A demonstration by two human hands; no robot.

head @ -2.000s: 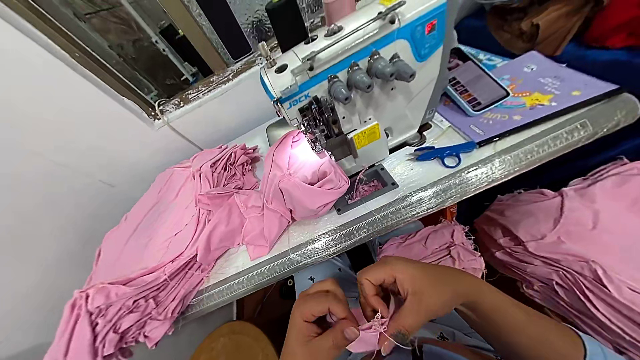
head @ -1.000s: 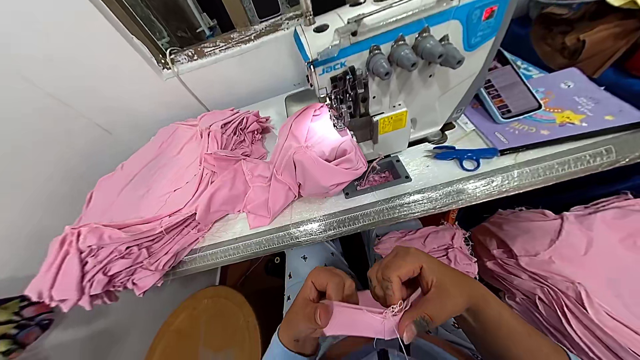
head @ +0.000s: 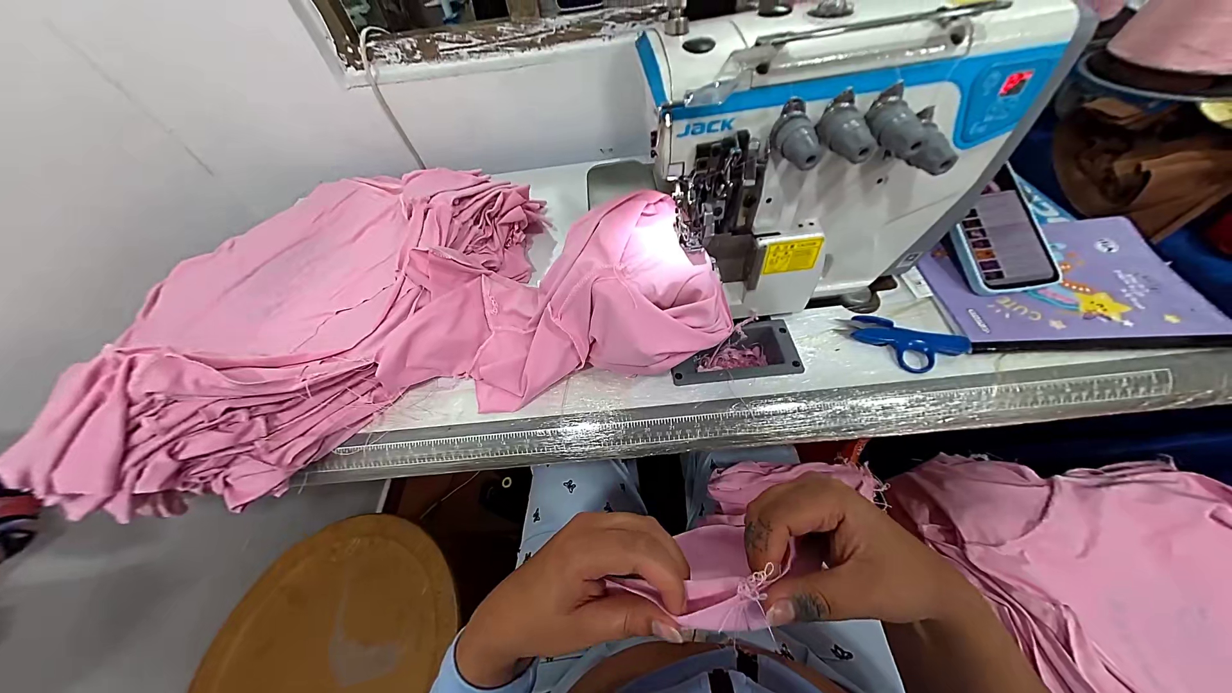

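Over my lap, my left hand pinches the edge of a pink fabric piece between thumb and fingers. My right hand grips the same edge a little to the right, beside a tangle of loose pale threads. More of this fabric lies behind my fingers. On the table, a pink garment sits bunched under the lit needle area of a white and blue Jack overlock machine, joined or laid against a large pink fabric pile at the left.
Blue thread snips lie right of the scrap opening. A phone rests on a purple notebook. A ruler tape runs along the table edge. A round brown stool stands lower left; more pink pieces lie at the right.
The view has shifted to the right and nearer the table. Both hands keep hold of the pink fabric; its edge was stretched flatter between them one second ago and is more folded now.
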